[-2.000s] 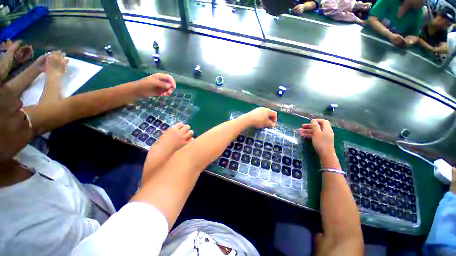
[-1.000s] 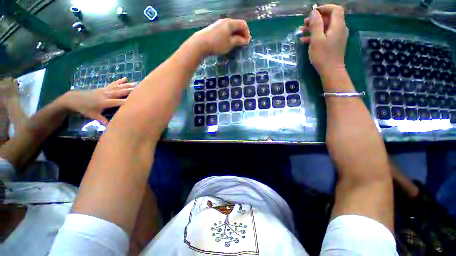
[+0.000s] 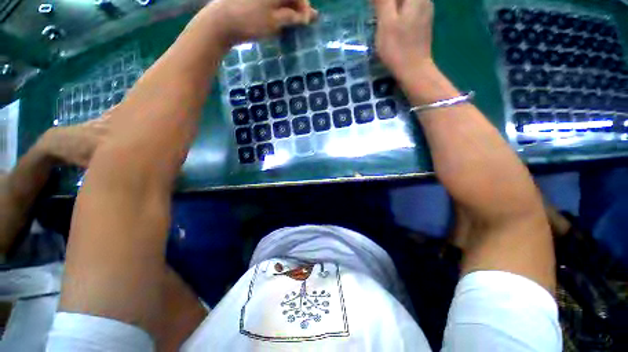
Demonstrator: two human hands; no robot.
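A clear plastic blister tray [image 3: 358, 143] lies on the bench in front of me, with several rows of small black square parts [image 3: 300, 125] in its pockets. My left hand [image 3: 265, 17] is over the tray's back left part, partly cut off by the top edge. Its fingers are curled, and I cannot tell whether they hold a part. My right hand [image 3: 405, 31] is by the tray's back right side, cut off by the top edge. Its fingertips are out of the picture. A metal bracelet is on my right wrist.
A full blister tray [image 3: 509, 103] of black parts lies at the right. Another tray [image 3: 103, 86] lies at the left, with another worker's hand [image 3: 72, 143] at its front. Small units [image 3: 50, 32] stand on the conveyor at the top left. The bench's front edge [image 3: 310, 182] runs across.
The view has turned down towards my lap and the trays sit differently in it. Both my hands have moved up to the top edge. The neighbour's hand is now partly behind my left arm.
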